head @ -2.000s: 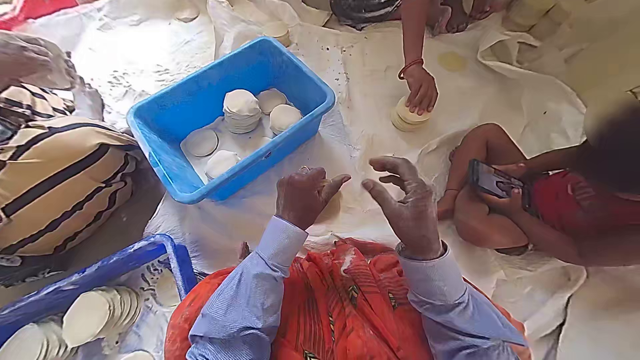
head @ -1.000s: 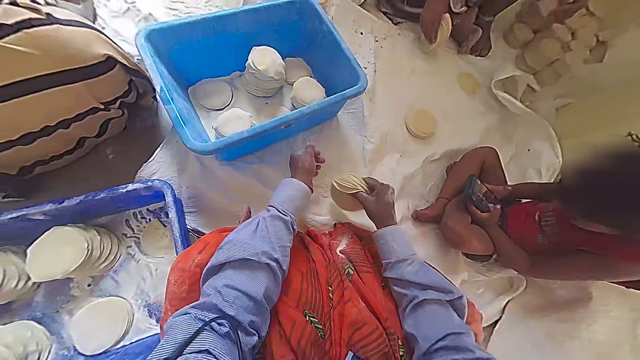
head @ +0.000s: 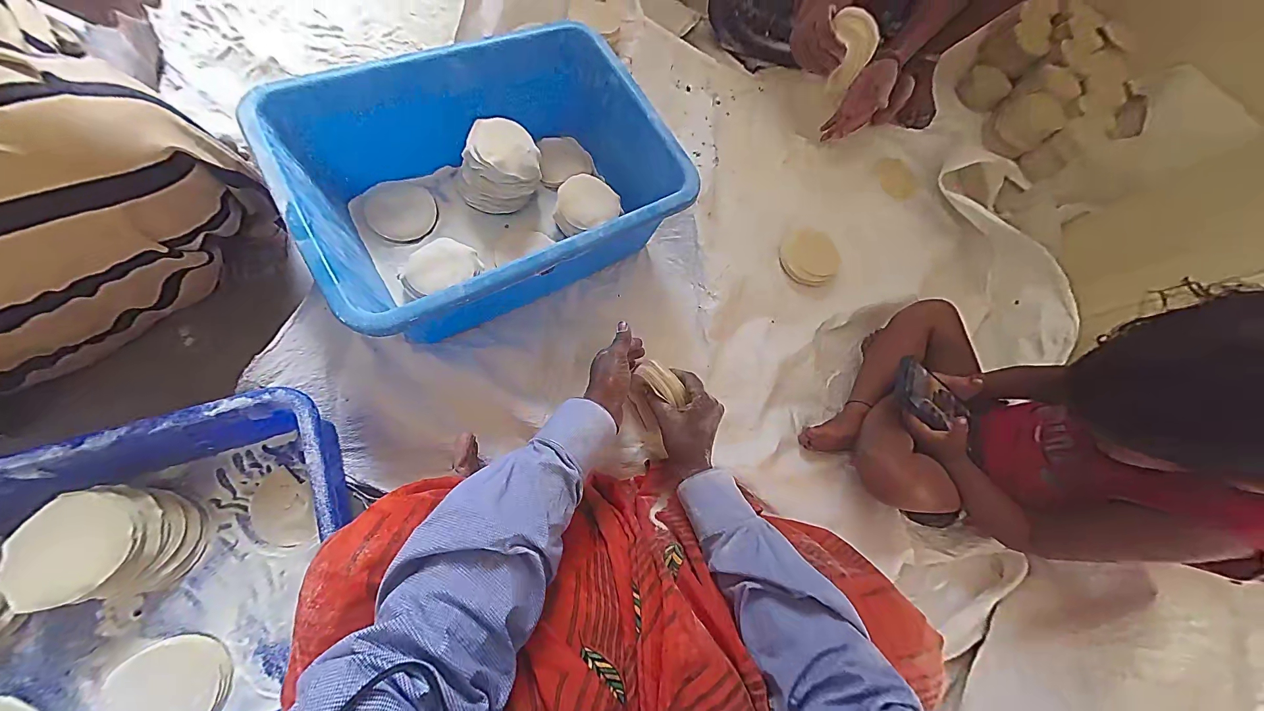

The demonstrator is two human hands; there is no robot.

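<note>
My right hand (head: pixel 686 420) grips a small stack of thin round dough discs (head: pixel 660 383), held on edge above my lap. Close on its left is my left hand (head: pixel 614 373), thumb raised and fingers partly curled; whether it touches the stack is unclear. Ahead and to the left stands a light blue plastic tub (head: pixel 474 311) with flour on its bottom, a tall stack of floured discs (head: pixel 501 163) and several lower stacks. A dark blue tray (head: pixel 331 464) at the lower left holds more discs (head: pixel 74 548) leaning in a row.
A pale floured cloth (head: pixel 750 346) covers the floor, with a low disc stack (head: pixel 810 257) on it. At the top, a person's hands (head: pixel 864 94) hold discs. A seated person with a phone (head: pixel 928 395) is on the right. Many discs (head: pixel 1037 109) lie piled at the upper right.
My right hand, bare two seconds ago, now holds a disc stack, and my hands have come together since one second ago. The other person's hand has left the floor stack.
</note>
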